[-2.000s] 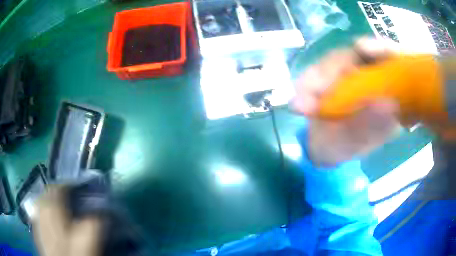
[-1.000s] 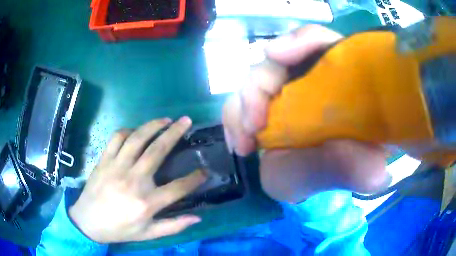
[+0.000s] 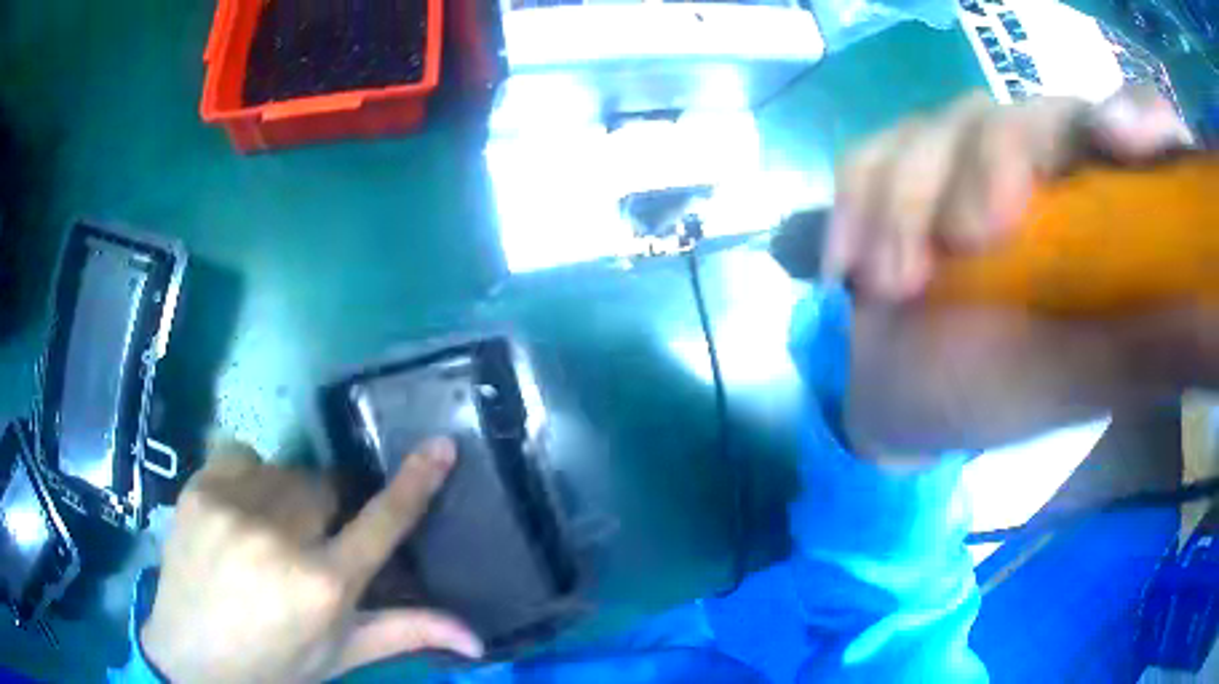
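Note:
A black display housing [image 3: 488, 535] with a grey centre panel lies on the green mat in front of me, tilted. My left hand [image 3: 301, 561] rests at its left side, the index finger on the panel and the thumb near its lower edge. My right hand [image 3: 949, 227] is blurred and closed around the orange electric screwdriver [image 3: 1096, 247], to the right of the screw feeder [image 3: 615, 174]. The screwdriver's dark tip points left towards the feeder's front plate, apart from the housing. No screw can be made out.
Two more black housings, one upright [image 3: 107, 368] and one cut off [image 3: 30, 521], lie at far left. An orange-red bin [image 3: 321, 114] of dark pieces stands at the back. A thin dark cable [image 3: 715, 388] runs forward from the feeder. A label sheet [image 3: 1056, 54] lies at back right.
The right hand and screwdriver have moved right, away from the housing. The housing has turned under the left hand, which has shifted left and down and now touches it with fewer fingers.

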